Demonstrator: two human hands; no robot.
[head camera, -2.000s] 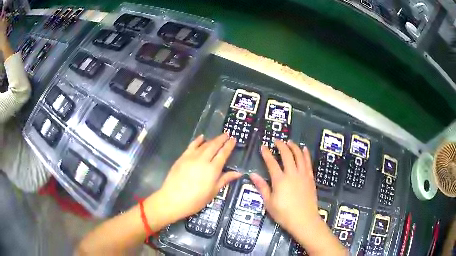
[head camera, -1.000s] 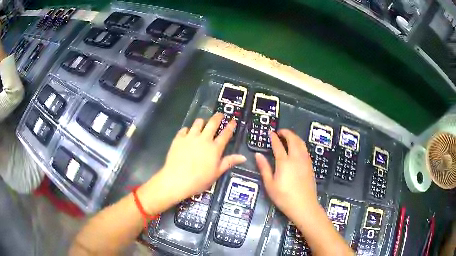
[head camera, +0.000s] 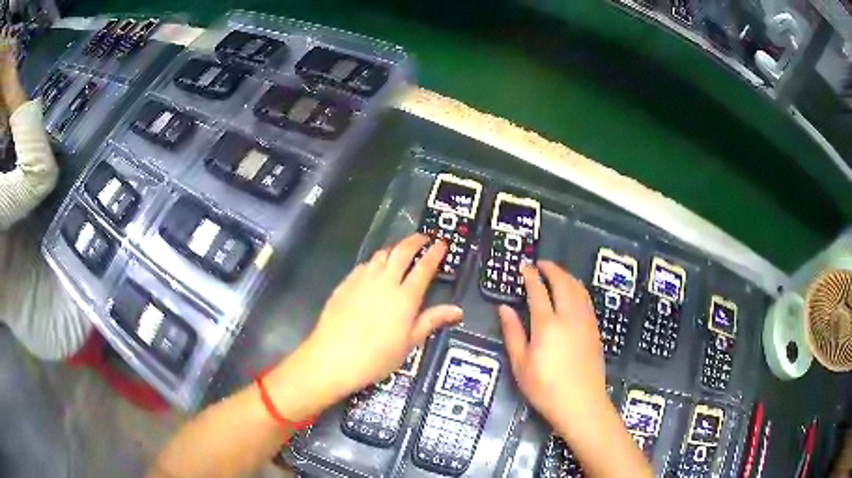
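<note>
A clear blister tray (head camera: 579, 229) holds several black keypad phones face-up. My left hand (head camera: 360, 322), with a red string at the wrist, has its fingertips on the keys of the upper-left phone (head camera: 454, 201). My right hand (head camera: 560, 350) has its fingertips at the lower right keys of the phone beside it (head camera: 514, 224). Both these screens are dark with small pale text. A phone with a lit screen (head camera: 458, 406) lies below, between my hands. My left hand partly covers another phone (head camera: 381, 411). Both hands have spread fingers and hold nothing.
A tray (head camera: 318, 191) of face-down phone backs (head camera: 252, 163) stands left. Beyond is a green belt (head camera: 598, 103) with a pale edge (head camera: 523, 140). At right are a pale green ring (head camera: 788, 336), a tan ribbed round thing (head camera: 831, 317) and red sticks (head camera: 753, 439). Another person's sleeve (head camera: 33, 163) shows far left.
The two upper-left phones' screens have gone from lit to dark with small text. My hands have shifted slightly over their keys, and the right fingers now sit at the second phone's right edge.
</note>
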